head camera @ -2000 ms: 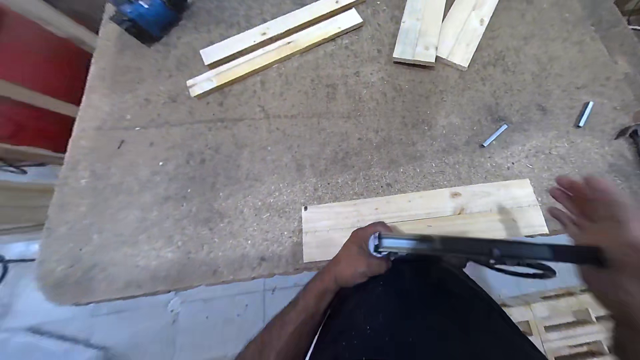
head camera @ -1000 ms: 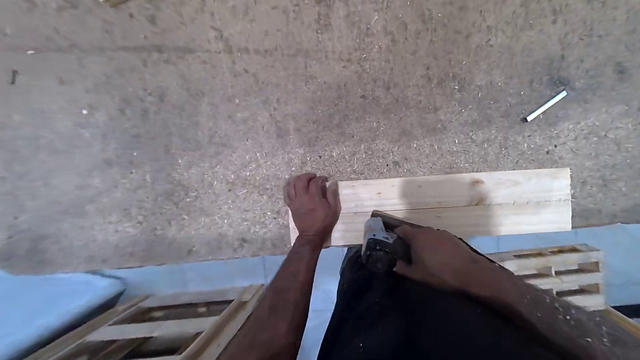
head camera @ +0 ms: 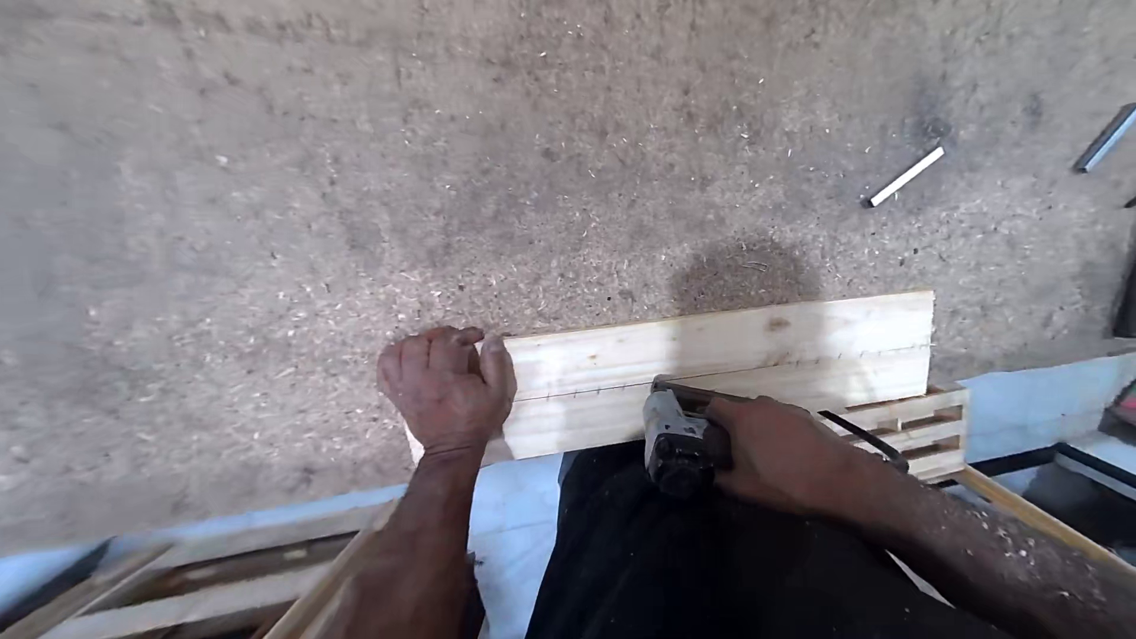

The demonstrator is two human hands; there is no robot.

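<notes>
Two pine boards (head camera: 728, 342) lie edge to edge along the near edge of the workbench, with a row of small staple-like marks along their seam. My left hand (head camera: 448, 386) grips the left end of the boards, fingers over the far edge and thumb on top. A pneumatic stapler (head camera: 679, 435) is in my right hand (head camera: 763, 448), its nose on the seam near the middle of the boards. My fingers hide most of its handle.
Two strips of staples, one pale (head camera: 905, 177) and one grey (head camera: 1107, 139), lie on the particleboard bench top (head camera: 532, 177) at the right. Slatted wooden frames (head camera: 222, 577) stand below the bench edge at lower left and lower right (head camera: 923, 426).
Two seconds ago my left hand held the stapler and my right hand was apart from it. Now the stapler is in my right hand on the seam, and my left hand is on the boards. The view has moved closer.
</notes>
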